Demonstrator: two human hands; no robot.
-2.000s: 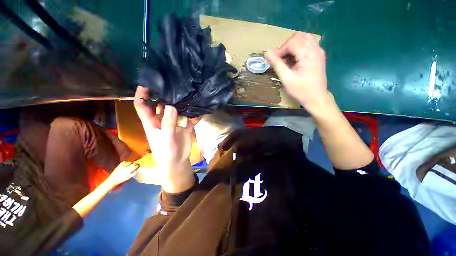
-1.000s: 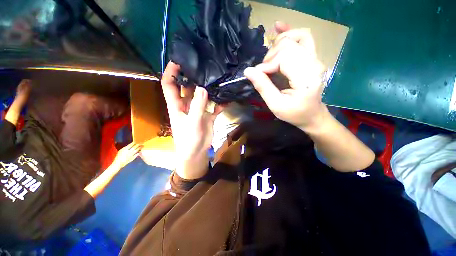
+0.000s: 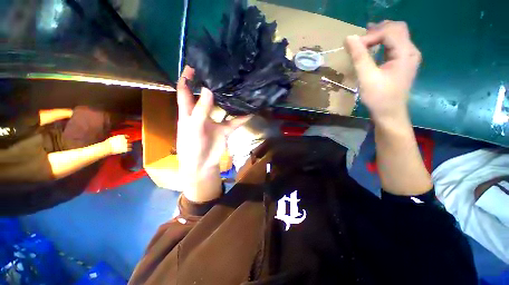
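Observation:
My left hand (image 3: 202,131) holds the spiky black part (image 3: 243,61) from below, over the bench edge. A pale beige bit (image 3: 219,114) shows at the part's underside by my fingers. My right hand (image 3: 385,67) pinches a thin white stick (image 3: 333,50); its far end is at the small round whitish dish (image 3: 308,60). The dish stands on the dark-stained cardboard mat (image 3: 318,25). A second thin white stick (image 3: 339,84) lies on the mat, its right end near my right wrist.
The green bench top (image 3: 457,72) runs along the top. An open cardboard carton (image 3: 158,131) stands left of my left hand. A person's forearm (image 3: 81,158) is at the left, above a red stool. A person in pale clothing (image 3: 474,178) sits at the right.
My right hand has moved from the black part to the right, bringing the stick to the dish. My left hand still holds the part. The person at the left has shifted.

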